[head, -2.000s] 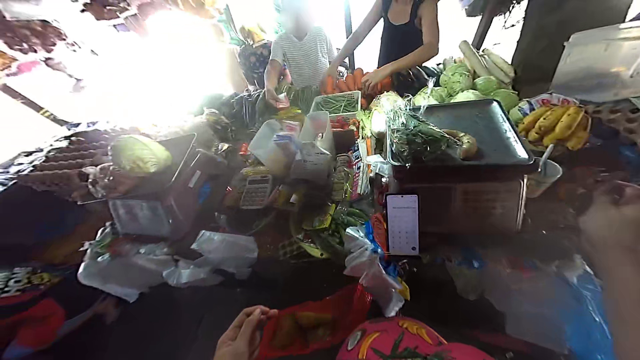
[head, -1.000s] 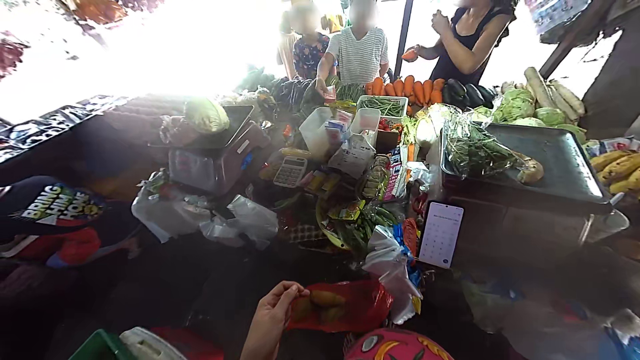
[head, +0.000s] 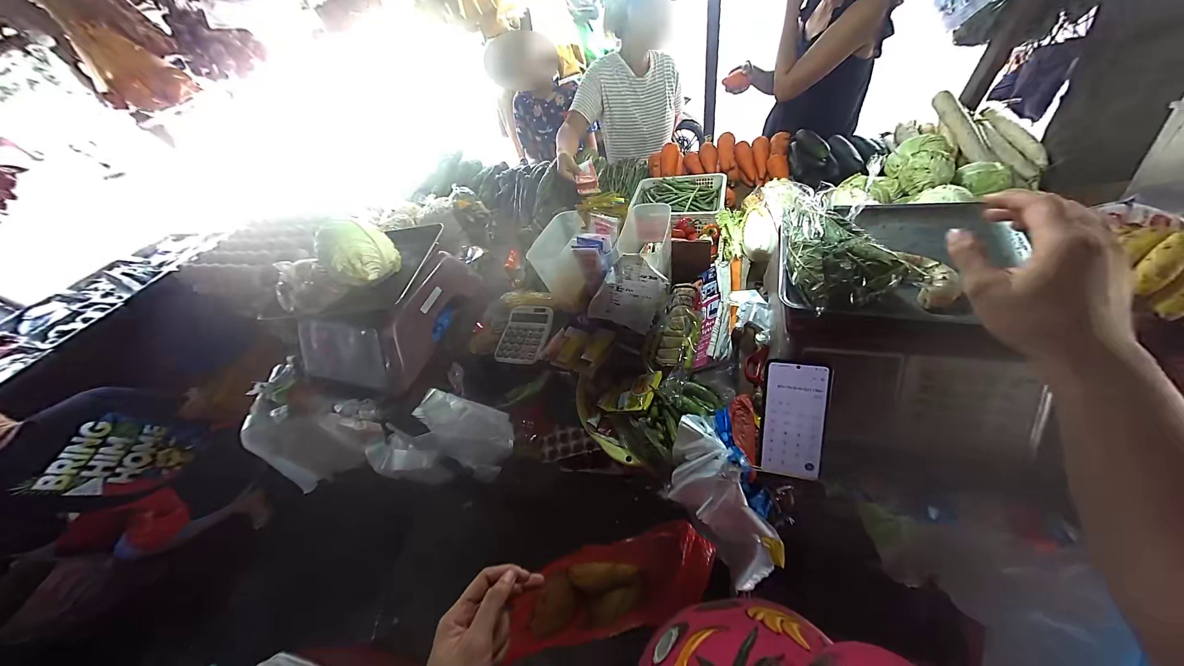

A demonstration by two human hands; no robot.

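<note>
My left hand, low in the view, pinches the edge of a red plastic bag with several brownish, potato-like items inside. Raised at the right, my right hand has its fingers apart and holds nothing. It is over the right part of a metal scale tray, on which lie leafy greens in clear plastic and a pale root-like vegetable. A phone with a calculator screen stands upright against the scale's front.
A second scale with a cabbage stands at left, above white plastic bags. Plastic containers, a calculator, green beans and carrots fill the middle. People stand behind the produce. Another person is at left.
My right hand has come into view over the scale tray, absent one second ago. The person in the dark top has lifted an orange item away from the carrots since the earliest frame.
</note>
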